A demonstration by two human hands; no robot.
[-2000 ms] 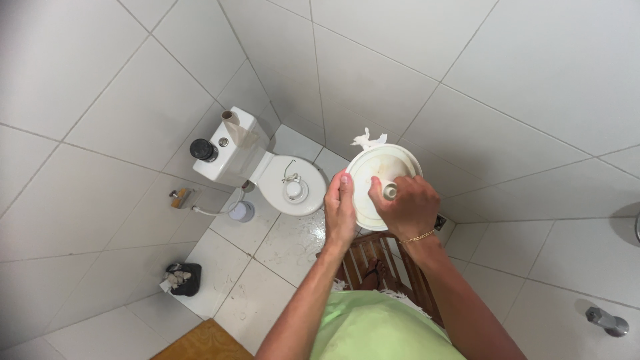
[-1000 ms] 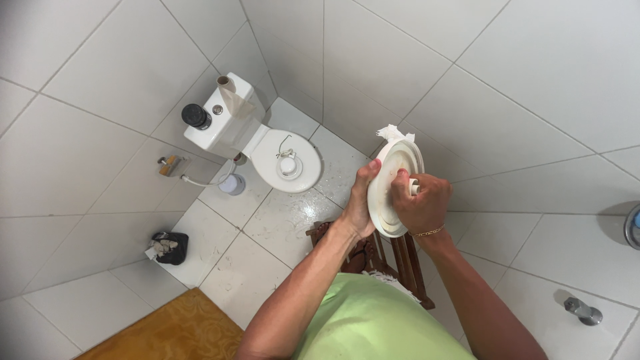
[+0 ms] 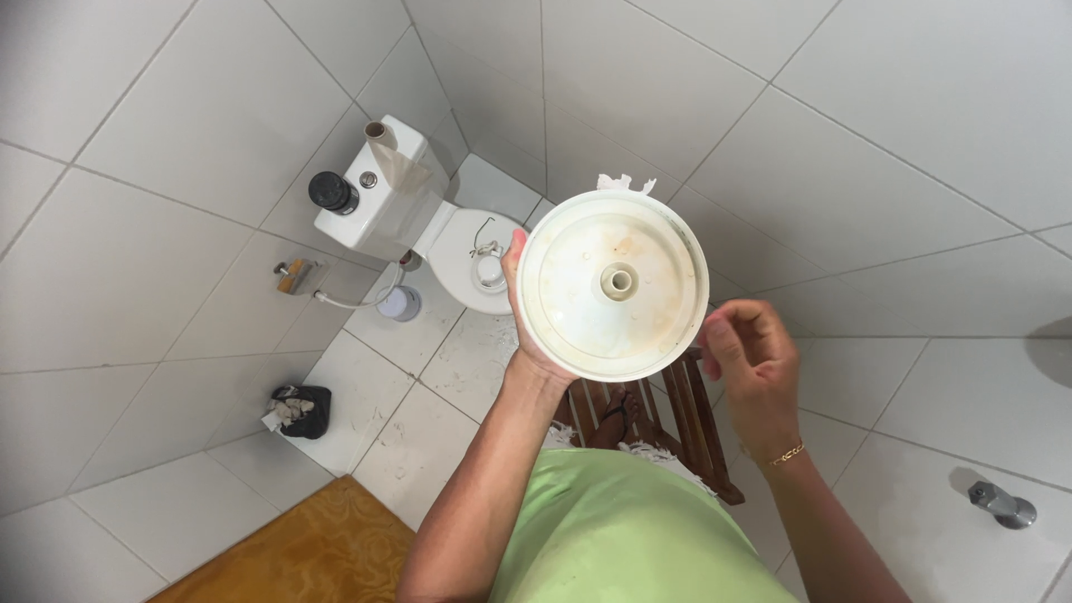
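Note:
A round white plastic cover with a short hollow stem at its centre faces up at me, stained tan in patches. My left hand grips it from the left and below, most of the fingers hidden behind it. Ragged white material sticks out at its far edge. Just off the cover's right edge is my right hand, fingers curled and a little blurred, with nothing visible in them. On the closed toilet lid lies a small round white part with wire and a pale cord or connector.
The toilet tank bears a black-lidded jar and a cardboard tube. Below me is a slatted wooden chair or stool. A black-lined bin, a whitish container and a wooden surface are at left; a metal valve is at right.
My right hand has come off the cover's centre and moved to the right. The cover, tilted edge-on a second ago, now faces me more fully in my left hand.

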